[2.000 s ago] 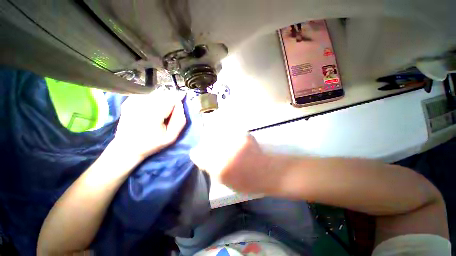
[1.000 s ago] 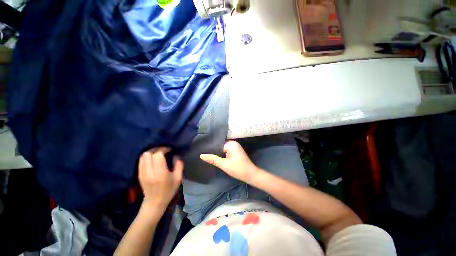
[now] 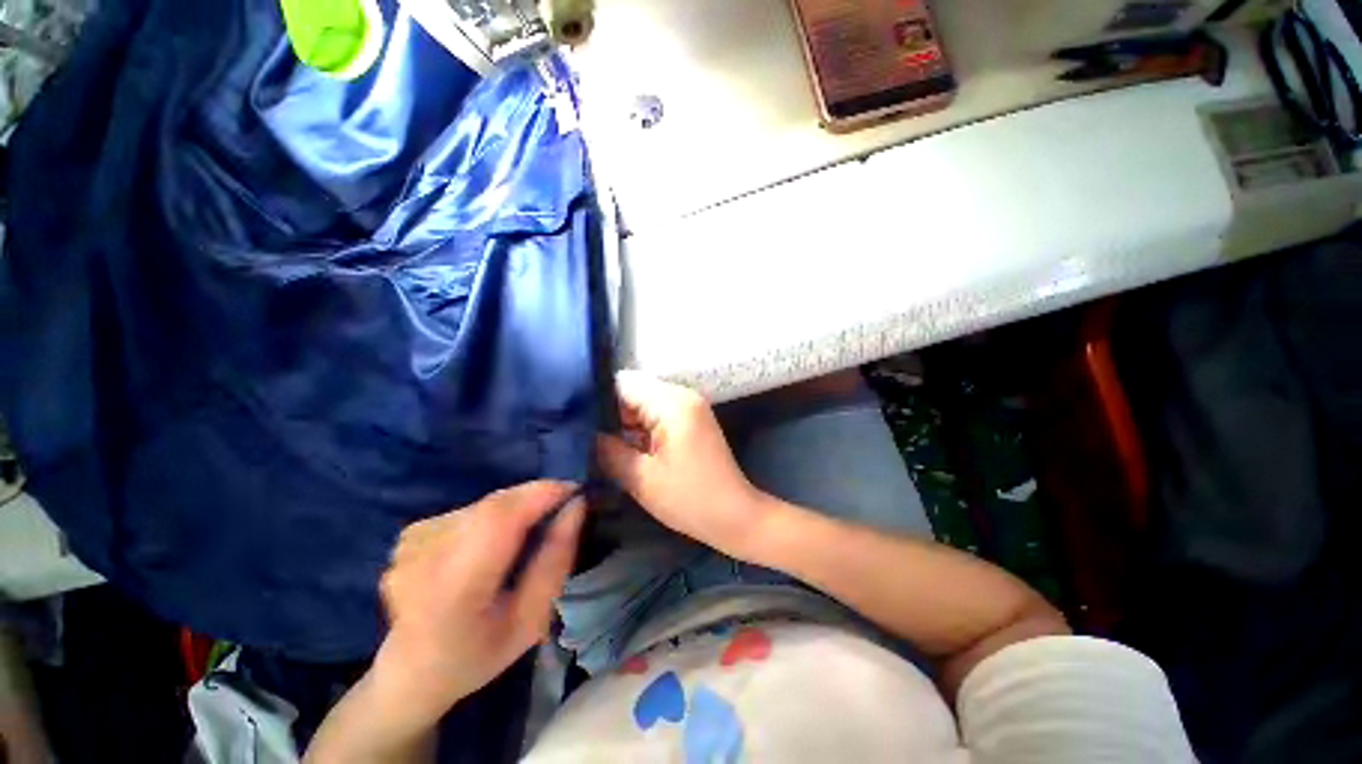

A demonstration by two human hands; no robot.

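Observation:
A navy blue garment (image 3: 344, 358) lies heaped left of centre, shiny and wrinkled near the needle. Its right edge, with a dark strip (image 3: 604, 299), runs from the presser foot (image 3: 559, 93) down over the table's front edge. My left hand (image 3: 486, 575) pinches the garment's edge near my lap, fabric between thumb and fingers. My right hand (image 3: 672, 455) grips the same edge just above and right of it, its fingertips partly hidden by the fabric.
The white machine table (image 3: 896, 254) spans the right. A lit smartphone (image 3: 874, 57) lies on it, with dark snips (image 3: 1143, 60) and black-handled scissors (image 3: 1307, 75) further right. A neon green piece (image 3: 332, 33) is at upper left. Dark fabric (image 3: 1240, 418) is at lower right.
My hands have come together at the garment's edge and both now hold it. The edge, loosely slanted a second ago, now hangs straighter. Earlier, both hands were up near the needle.

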